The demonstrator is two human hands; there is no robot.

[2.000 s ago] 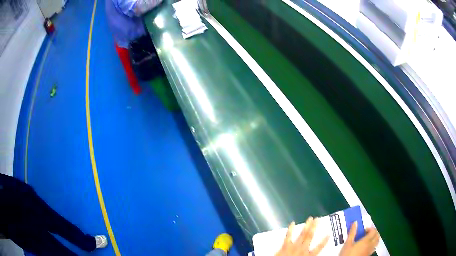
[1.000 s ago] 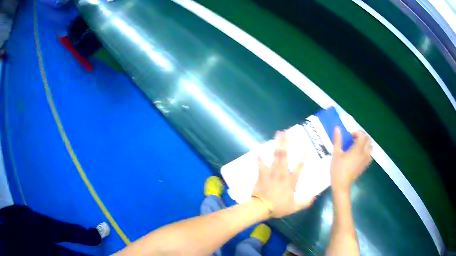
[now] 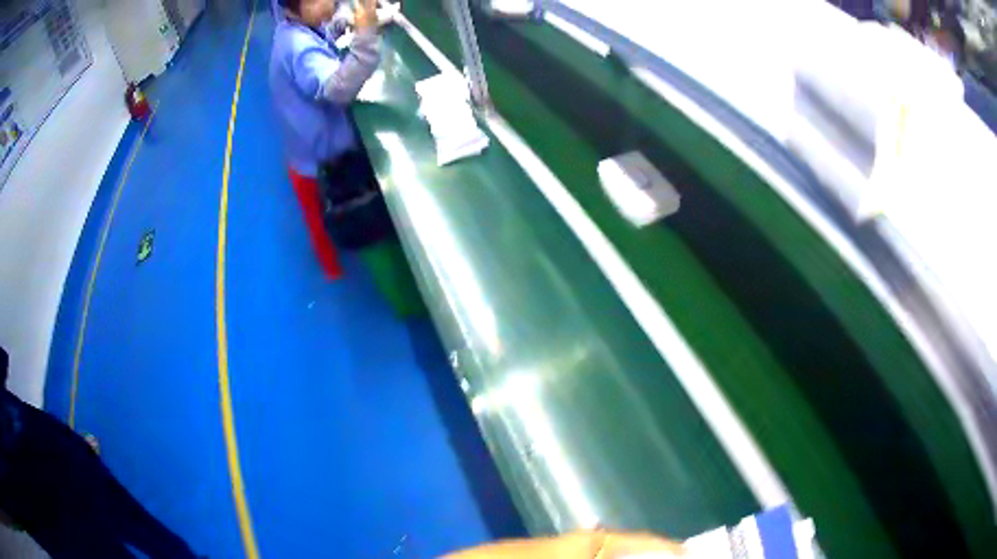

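White carton blanks with a blue panel and dark print (image 3: 778,535) lie on the green bench at the bottom edge of the view, mostly cut off. My left hand (image 3: 590,545) shows only as a blurred strip of wrist or hand along the bottom edge, just left of the blanks. Its fingers cannot be made out, and whether it touches the blanks cannot be told. My right hand is out of the picture.
A small white box (image 3: 637,188) lies on the green conveyor belt (image 3: 722,246) beyond the pale rail. More white blanks (image 3: 450,122) lie at the bench's far end, near a person in blue (image 3: 312,93). Another person in dark clothes (image 3: 66,470) stands at lower left.
The view has swung up and forward, so the blanks and my left hand sit at the bottom edge and my right hand has left the picture. A white box now shows on the belt.
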